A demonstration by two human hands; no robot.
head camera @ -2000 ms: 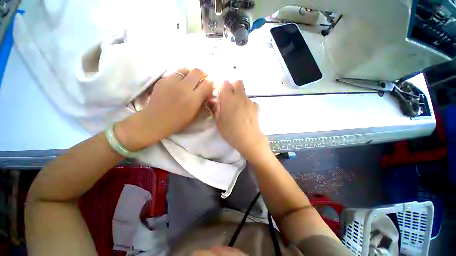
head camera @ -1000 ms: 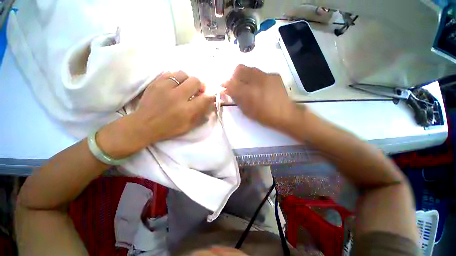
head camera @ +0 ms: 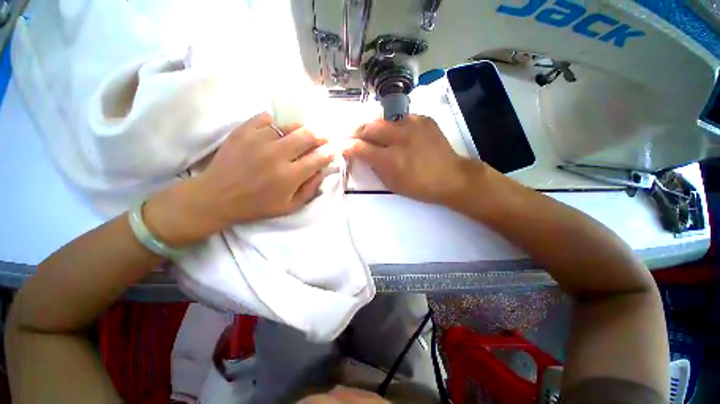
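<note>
The cream garment body [head camera: 158, 130] lies bunched on the table at the left. Part of it runs under my left hand and hangs over the table's front edge. My left hand [head camera: 256, 170] grips the cloth just in front of the needle area. My right hand [head camera: 410, 158] pinches the cloth's edge beside my left fingertips. The fingertips are washed out by the lamp, so the exact hold and any thread are hidden. The presser foot area [head camera: 343, 93] of the sewing machine [head camera: 616, 71] is just beyond my fingers, in glare.
A smartphone [head camera: 491, 118] lies on the machine bed. Scissors [head camera: 671, 197] lie at the table's right end. A red basket [head camera: 134, 347] with cut pieces [head camera: 193, 351] is below left, and a red stool [head camera: 489, 363] below right. A black cord [head camera: 410, 343] hangs over my lap.
My right forearm has swung outward to the right since the first frame, and my right hand has turned. Both hands stay together at the cloth. The view has shifted, showing more of the machine head.
</note>
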